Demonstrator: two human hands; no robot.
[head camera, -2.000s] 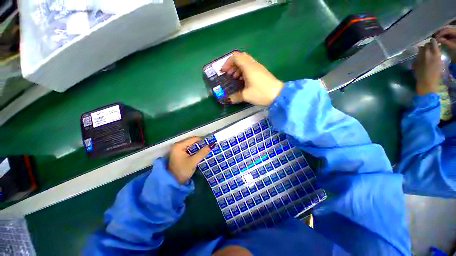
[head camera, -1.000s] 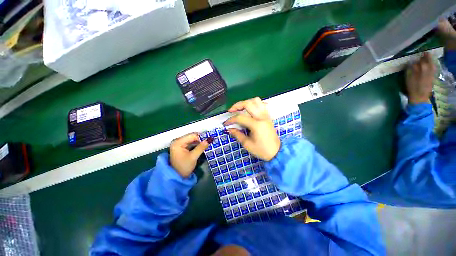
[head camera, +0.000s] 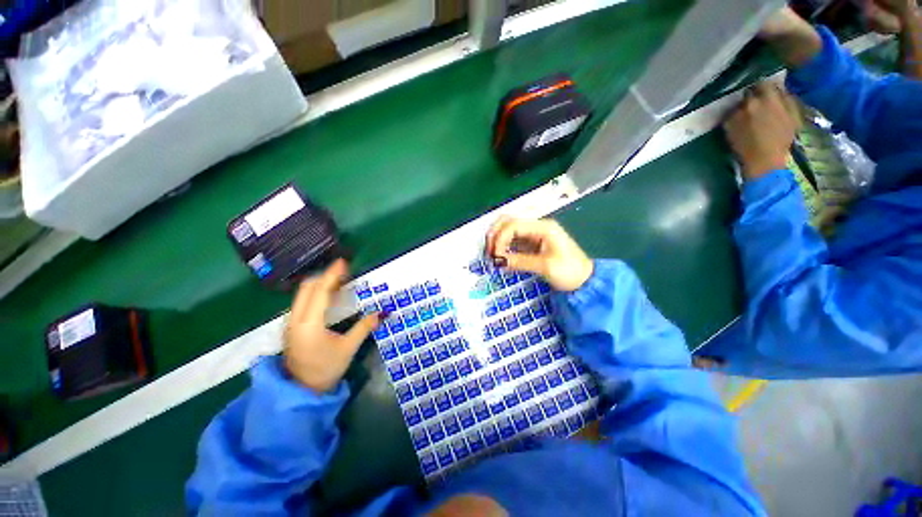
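A label sheet (head camera: 485, 374) with rows of small blue stickers lies in front of me, its far edge by the conveyor rail, with bare patches in its top rows and a bright glare. My left hand (head camera: 321, 328) is at its left corner, fingers spread, thumb tip at the sheet's edge. My right hand (head camera: 541, 254) is over the far edge, thumb and fingertips close together; whether a sticker is between them is too small to tell. A black product unit (head camera: 288, 237) with a white label and a small blue sticker sits on the belt just beyond my left fingertips.
The green conveyor (head camera: 404, 151) carries another labelled black unit (head camera: 96, 353) at left and an orange-edged one (head camera: 541, 121) beyond my right hand. A white foam box (head camera: 152, 131) stands upper left. A grey metal post (head camera: 647, 91) and a neighbouring worker's blue sleeves (head camera: 799, 263) are at right.
The view has shifted, and the units appear further left. My left hand has opened from its pinch on the sheet's corner. My right hand has moved from near it to further right along the edge.
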